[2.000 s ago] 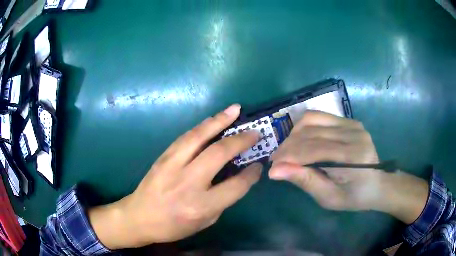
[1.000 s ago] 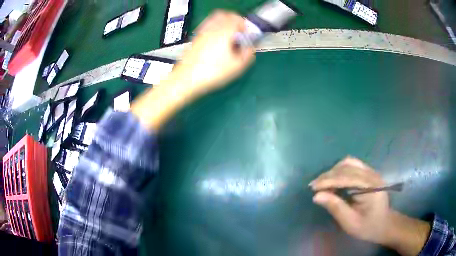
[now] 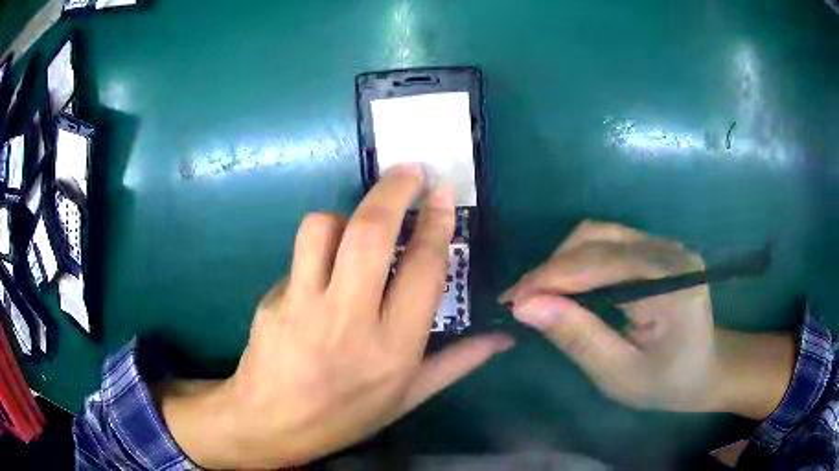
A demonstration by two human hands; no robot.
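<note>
A half-assembled phone point(image 3: 423, 133) lies face up on the green mat, its earpiece end pointing away from me. It has a black housing and a plain white screen area. The dotted keypad board point(image 3: 457, 285) shows at its near end, with a bluish strip between, both partly hidden by my fingers. My left hand point(image 3: 340, 322) lies over the phone, fingertips on the screen's lower part, thumb by the near right edge. My right hand point(image 3: 626, 322) grips a black stick tool point(image 3: 736, 265), its tail to the right; its tip is close to the phone's right edge, contact unclear.
A loose pile of similar black-and-white phones point(image 3: 74, 166) lies at the left. Part of another unit point(image 3: 101, 4) shows at the top left edge. A red tray edge point(image 3: 17, 386) is at the lower left. A small dark curved mark point(image 3: 730, 135) shows on the mat at right.
My left hand has come back from the far pale strip, and a phone now lies under it in front of me. The view has shifted nearer. My right hand still holds the tool.
</note>
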